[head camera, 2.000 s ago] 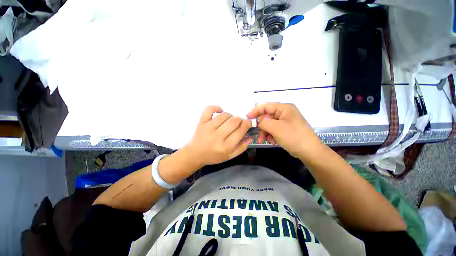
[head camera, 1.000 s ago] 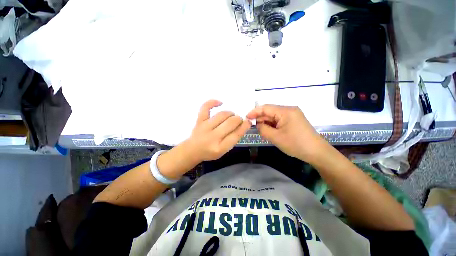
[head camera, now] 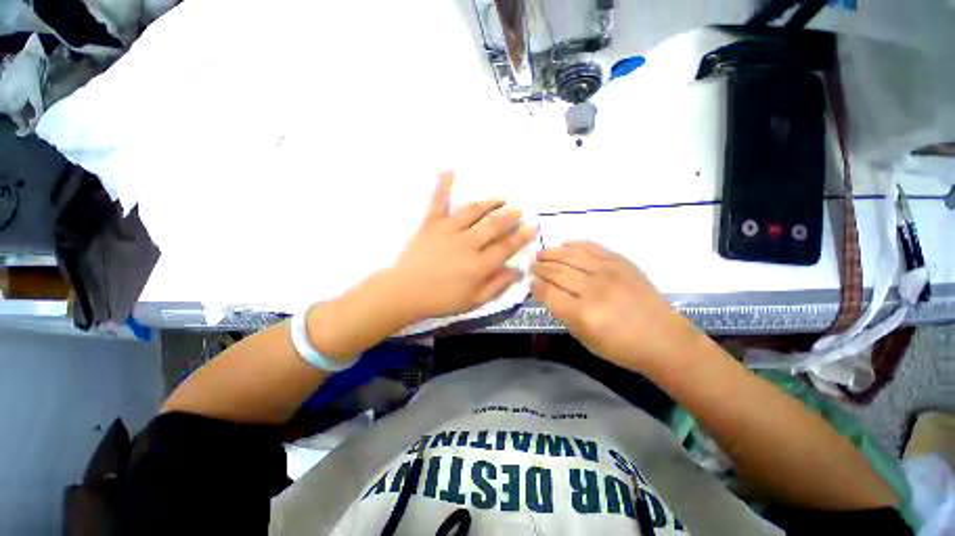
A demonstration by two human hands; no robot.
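A large white fabric panel [head camera: 283, 157] lies over the left and middle of the machine table, overexposed, its outline partly lost against the white top. My left hand [head camera: 461, 257] lies flat on it with fingers spread, near the front edge. My right hand [head camera: 592, 288] has its fingertips together at the fabric's right edge, close to my left fingers; the bit between the fingertips is hard to see. A thin dark edge shows under the white fabric below my hands. The presser foot area [head camera: 529, 89] is above my hands.
A black phone [head camera: 775, 168] lies at the right, beside checked brown tape [head camera: 846, 230] and white strips [head camera: 885, 262]. Dark brown pieces [head camera: 117, 257] hang at the left. A ruler strip [head camera: 754, 317] runs along the front edge. A green cloth sack [head camera: 780, 393] is below at the right.
My left hand has opened from a pinch and flattened on the fabric. My right fingertips have moved slightly down and closed together. The whole view has shifted a little.
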